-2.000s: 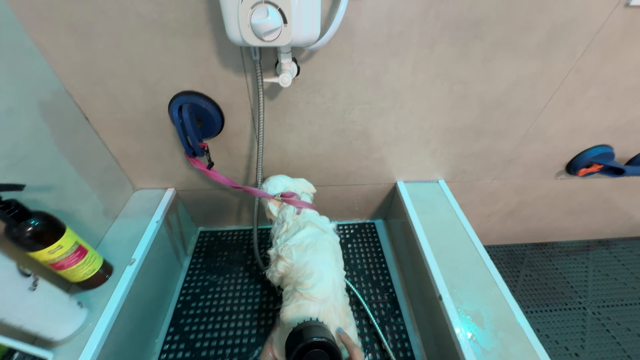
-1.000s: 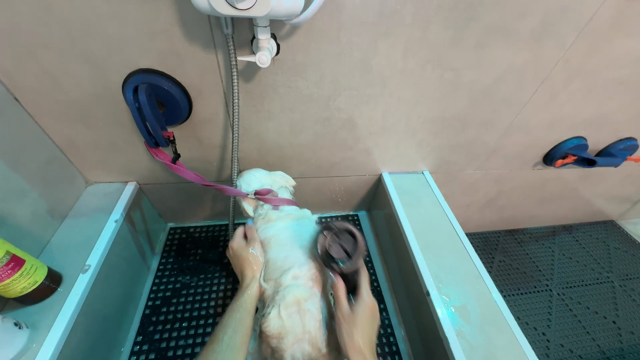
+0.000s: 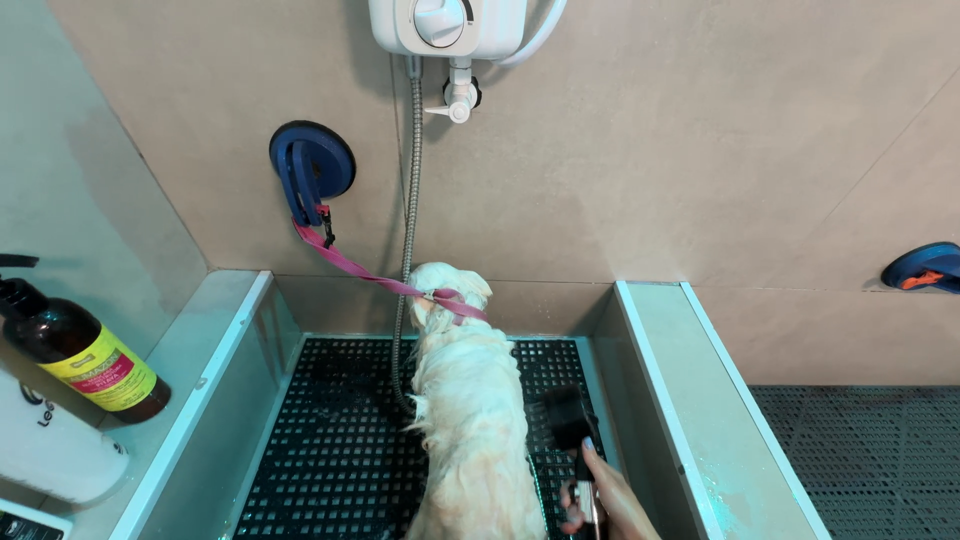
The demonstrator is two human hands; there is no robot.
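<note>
A wet white dog [image 3: 472,420] stands on the black perforated mat [image 3: 330,442] of a wash tub, its back to me and its head toward the wall. My right hand [image 3: 611,499] is closed around the handle of a black shower head [image 3: 568,416], held just right of the dog's body. My left hand is out of view. A pink leash [image 3: 360,271] loops around the dog's neck and runs to a blue suction-cup holder [image 3: 313,161] on the wall.
A metal shower hose [image 3: 411,195] hangs from a white water heater [image 3: 450,26]. On the left ledge stand a brown pump bottle [image 3: 82,352] and a white bottle [image 3: 56,442]. The tub's right ledge [image 3: 697,375] is wet. Another blue suction-cup holder [image 3: 926,268] is on the wall at right.
My left hand, beside the dog's neck one second ago, has gone out of view. My right hand has moved the shower head lower and off the dog's side.
</note>
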